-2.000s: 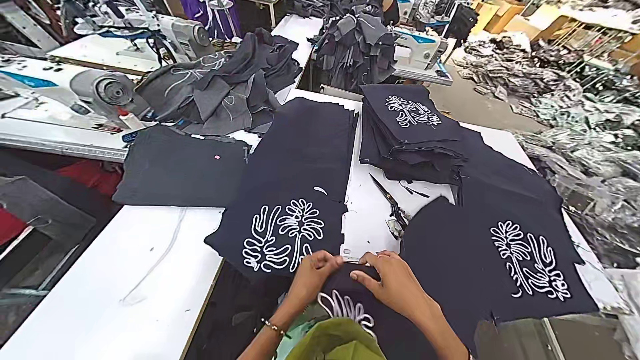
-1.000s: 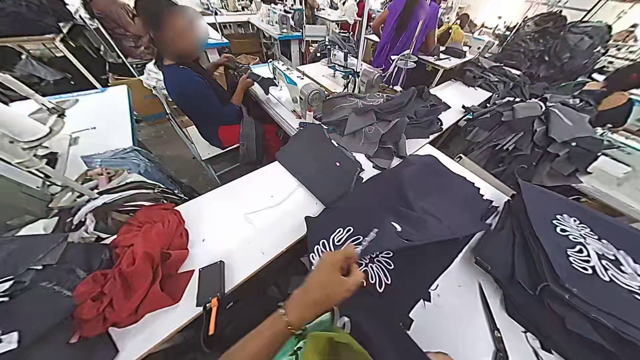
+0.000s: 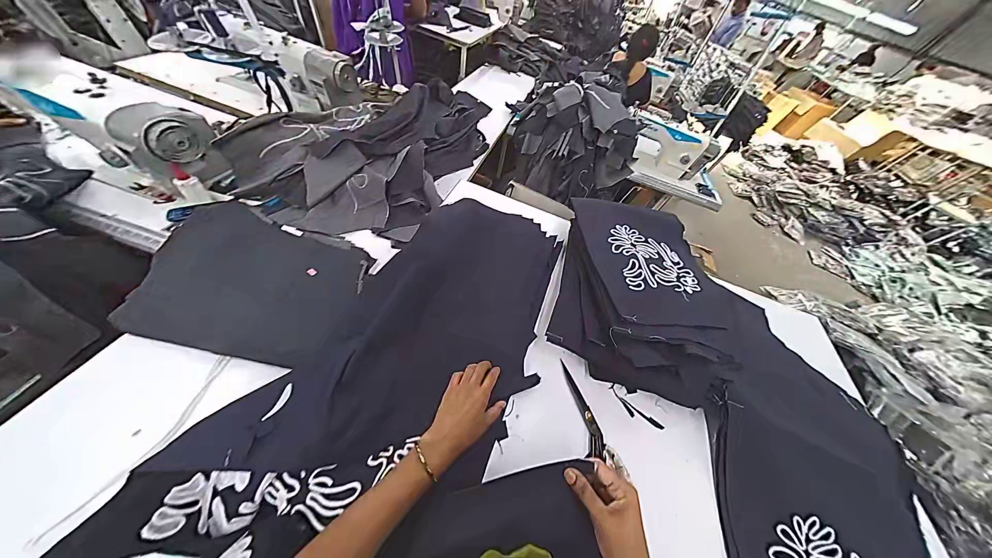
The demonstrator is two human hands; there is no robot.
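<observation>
My left hand (image 3: pixel 467 403) lies with fingers spread on a dark navy fabric panel (image 3: pixel 442 310), near its ragged right edge. White looped cord embroidery (image 3: pixel 310 496) shows on the cloth at lower left, partly behind my forearm. My right hand (image 3: pixel 608 496) pinches the edge of another dark fabric piece (image 3: pixel 504 515) close to my body. Just above that hand, black-bladed scissors (image 3: pixel 585 411) lie on the white table, their handles partly hidden by it. A stack of folded navy panels (image 3: pixel 635 271), the top one embroidered, sits beyond the scissors.
A dark grey panel (image 3: pixel 240 287) lies at the left. Grey cloth pieces (image 3: pixel 372 155) are heaped behind, beside a sewing machine (image 3: pixel 163 132). More navy panels (image 3: pixel 806 434) cover the table's right side. Bundled cloth (image 3: pixel 577 132) stands farther back, and heaped material (image 3: pixel 914 310) lies on the right.
The view has swung left and back right. A hand held above the embroidered panel with a small object one second ago; now my left hand rests on cloth and my right hand grips a fabric edge.
</observation>
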